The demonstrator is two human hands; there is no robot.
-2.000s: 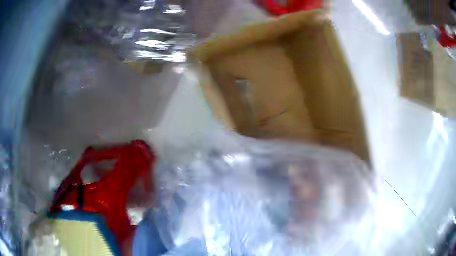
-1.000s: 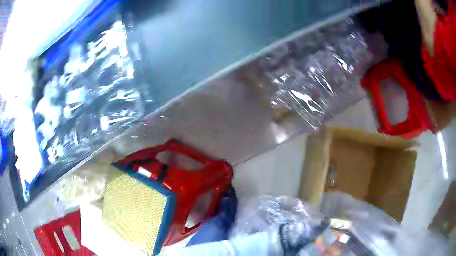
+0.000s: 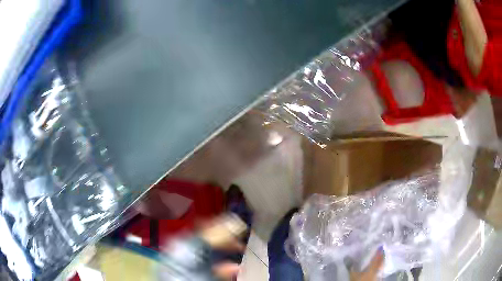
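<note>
A crinkled clear plastic bag bulges in front of and partly over the open cardboard carton at the lower right. My right hand is at the bag's lower part, its fingers gripping the film; the bottom edge and the plastic hide most of it. Something small and purple-blue shows at a fingertip. My left hand is badly blurred at bottom centre, away from the bag, fingers apart with nothing visible in them. What the bag contains cannot be told.
A dark bench top crosses the upper left, with shiny clear plastic and a blue bin edge. Red stools stand right and below the bench, one with a yellowish pad. A person in red is at upper right.
My left hand has moved left, away from the bag. The bag stands fuller in view and covers the carton's near side. The view has shifted, showing more bench top.
</note>
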